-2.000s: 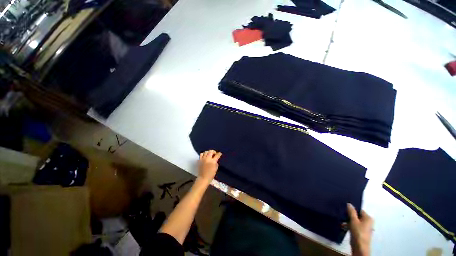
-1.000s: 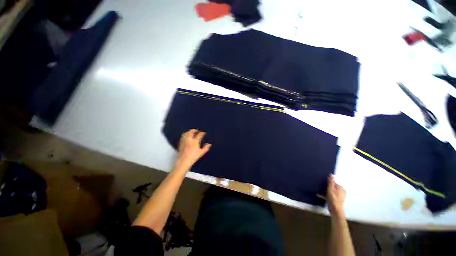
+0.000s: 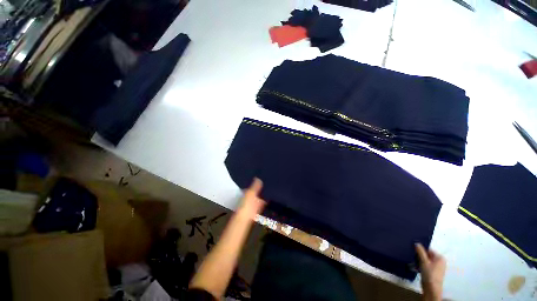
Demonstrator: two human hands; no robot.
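A dark navy panel (image 3: 335, 191) with a yellow-dashed far edge lies flat at the near table edge. My left hand (image 3: 253, 201) is at its near left edge, thumb on top and fingers hidden, slightly blurred. My right hand (image 3: 431, 266) is at its near right corner, thumb on the cloth and the other fingers partly out of sight below. A thick stack of dark panels (image 3: 371, 103) with yellow-flecked edges lies just beyond, apart from the handled panel.
A dark panel with a yellow line (image 3: 503, 206) lies right. Scissor blades (image 3: 524, 136) show at the right edge, a red item (image 3: 529, 68) above. Dark scraps (image 3: 324, 30) and a red-orange piece (image 3: 287, 35) lie beyond the stack. A long dark cloth (image 3: 144, 88) is at left.
The view swung left and back right. My left hand has moved from the panel's top to its near edge. My right hand remains at the right corner.
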